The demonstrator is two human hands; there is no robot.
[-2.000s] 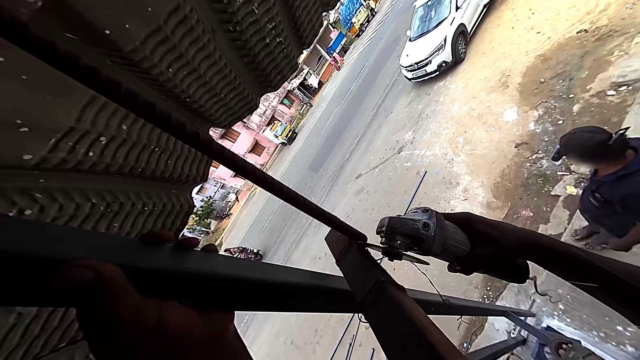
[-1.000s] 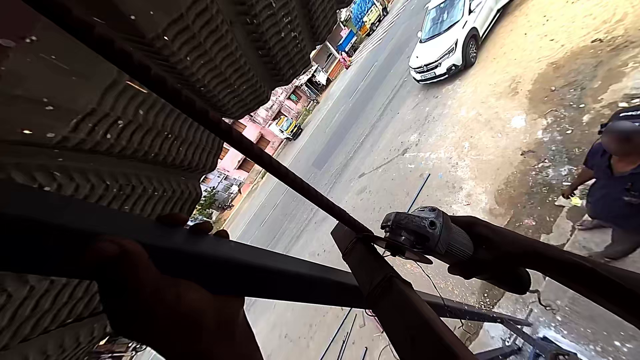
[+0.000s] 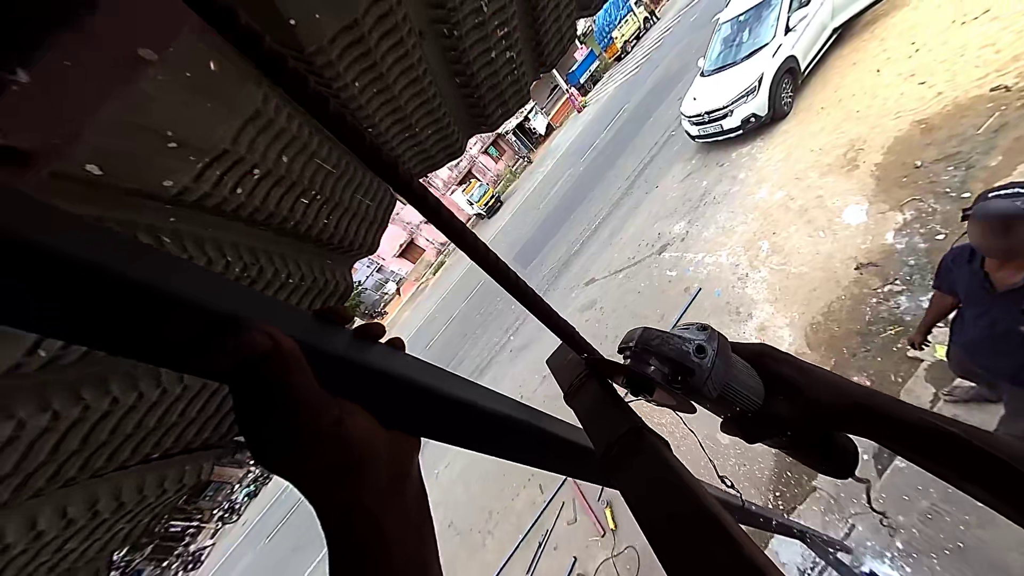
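Observation:
My left hand (image 3: 320, 400) grips a dark square metal tube (image 3: 480, 408), its fingertips curled over the upper edge. My right hand (image 3: 788, 392) is wrapped around an angle grinder (image 3: 692, 364). The grinder's disc side is at the end of a thin ribbed metal rod (image 3: 488, 260), beside the top of a second metal bar (image 3: 616, 424) that crosses the tube. Whether the disc touches the metal cannot be told. A cord hangs from the grinder's rear.
Corrugated roof sheets (image 3: 280, 160) hang close at upper left. Far below are a road (image 3: 560, 192), a white car (image 3: 736, 72), and rods and a yellow tool (image 3: 610, 516) on the ground. Another person (image 3: 980, 312) stands at right.
The other person at right has turned from a bent-over pose to a more upright one. Both my hands keep their holds, and the grinder stays at the rod's end.

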